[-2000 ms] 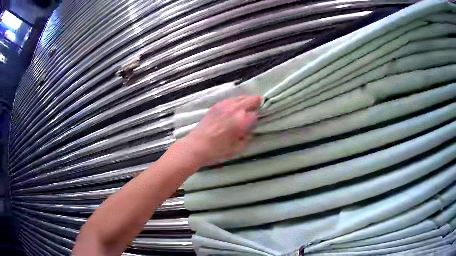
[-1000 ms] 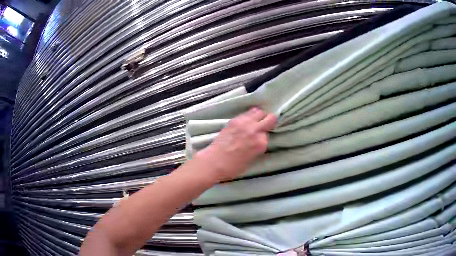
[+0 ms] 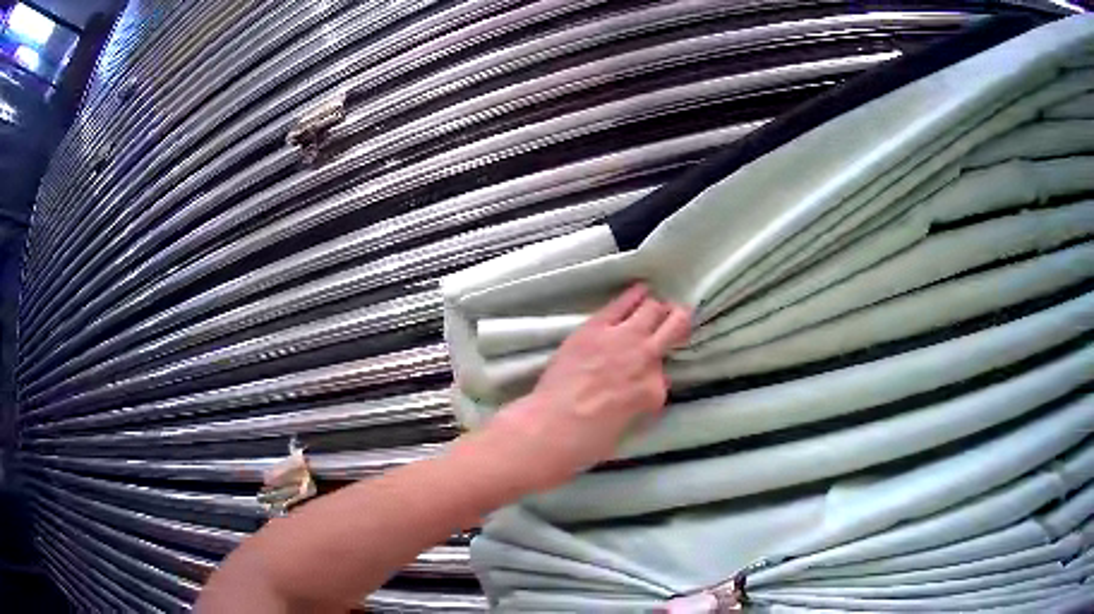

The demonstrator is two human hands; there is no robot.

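The pale green curtain [image 3: 768, 420] lies in long folds over the right half of the metal rods. My left hand [image 3: 618, 372] reaches in from the bottom left, its fingers pinching several gathered folds near the curtain's left end. The folds fan out to the upper right from my fingertips. A dark strip [image 3: 744, 156] runs along the curtain's upper edge. At the bottom, a small clip [image 3: 727, 593] grips another gathered bunch of folds. My right hand is not in view.
Shiny parallel rods [image 3: 216, 288] with dark gaps fill the left and top. One clip with a tan pad [image 3: 318, 127] rests on the rods at upper left, another clip [image 3: 288, 480] just above my forearm. A bright light shows at the top-left corner.
My left hand has moved right and down in the picture with the gathered folds. More of the dark strip and the curtain's left end shows. The clip above my forearm has come into clear view.
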